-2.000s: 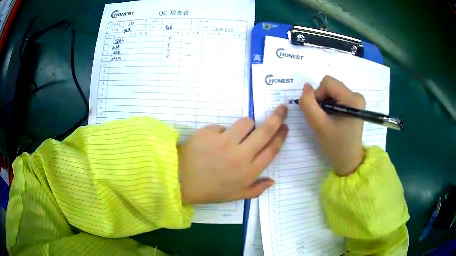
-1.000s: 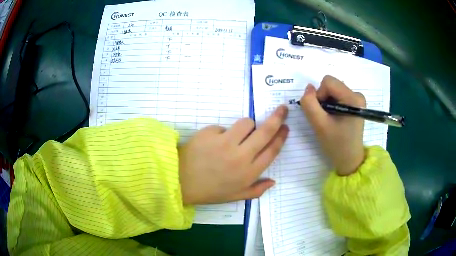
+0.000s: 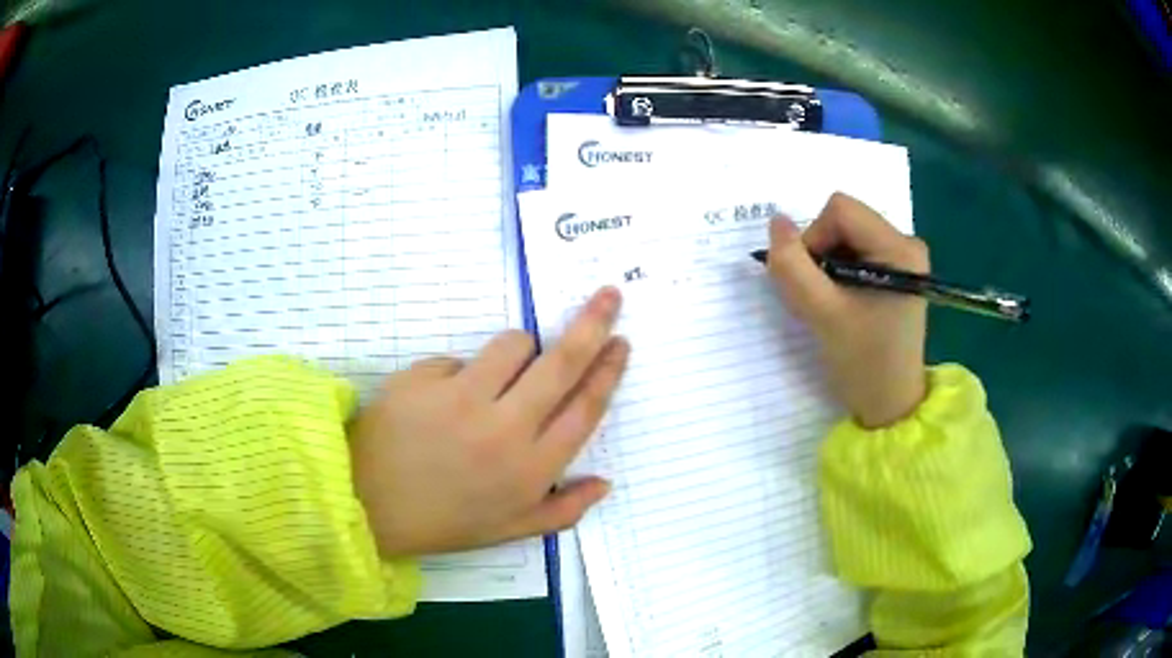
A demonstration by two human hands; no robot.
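My right hand [image 3: 855, 309] holds a black pen [image 3: 900, 280], its tip over the upper middle of the form. The form [image 3: 707, 424], headed HONEST, lies on other sheets on a blue clipboard [image 3: 848, 118] with a black and silver clip. A short handwritten entry shows near its upper left. My left hand [image 3: 495, 444] lies flat, fingertips on the form's left side and palm over the edge of the reference form [image 3: 347, 283]. That form lies left of the clipboard and has several handwritten entries.
The papers lie on a green surface [image 3: 1015, 386]. A thin black cable [image 3: 109, 257] lies at the far left. A black object [image 3: 1144, 489] with a small blue item [image 3: 1094, 533] is at the right edge. A blue thing shows at the top right corner.
The view has shifted, so papers and left hand appear further left. The pen tip has moved right across the form, away from the handwritten entry. The left hand stays on the form.
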